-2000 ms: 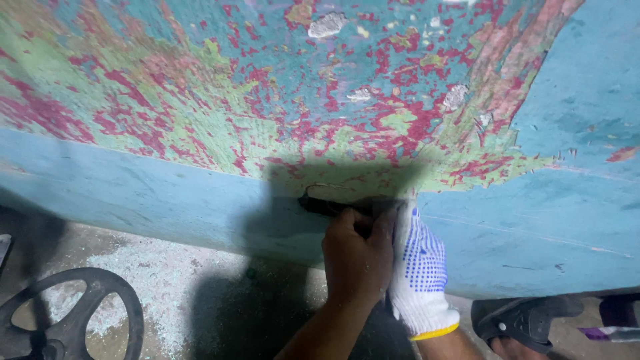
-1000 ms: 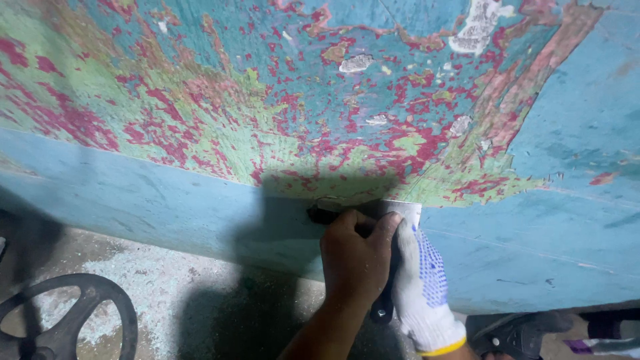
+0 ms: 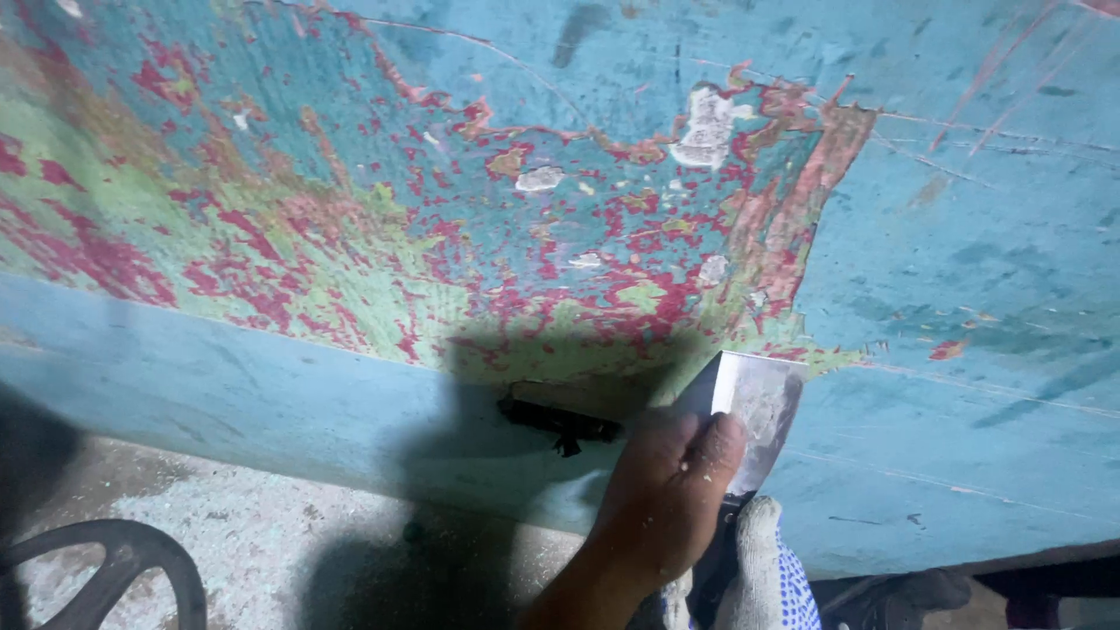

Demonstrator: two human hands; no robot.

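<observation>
A wide-bladed paint scraper (image 3: 763, 411) stands blade up against the wall (image 3: 945, 289), its edge at the lower border of the patch of peeling, multicoloured paint (image 3: 560, 262). My bare left hand (image 3: 669, 499) holds the blade's left side, thumb on the metal. Wrapped around the dark handle just below is my right hand (image 3: 766, 569), in a white knitted glove with blue dots; its lower part is cut off by the frame. Left of the hands, a black fitting or slot (image 3: 560, 420) with a torn edge shows in the wall, in shadow.
Pale paint flakes (image 3: 254, 542) litter the floor at the lower left. A dark spoked wheel (image 3: 114, 560) stands there, partly cut off. At the lower right, dark footwear (image 3: 910, 599) shows near the wall's foot. Shadows fall over the wall and floor.
Both hands have moved right, away from the black slot, with the scraper. The blade, mostly hidden earlier, now shows upright. The view has shifted somewhat.
</observation>
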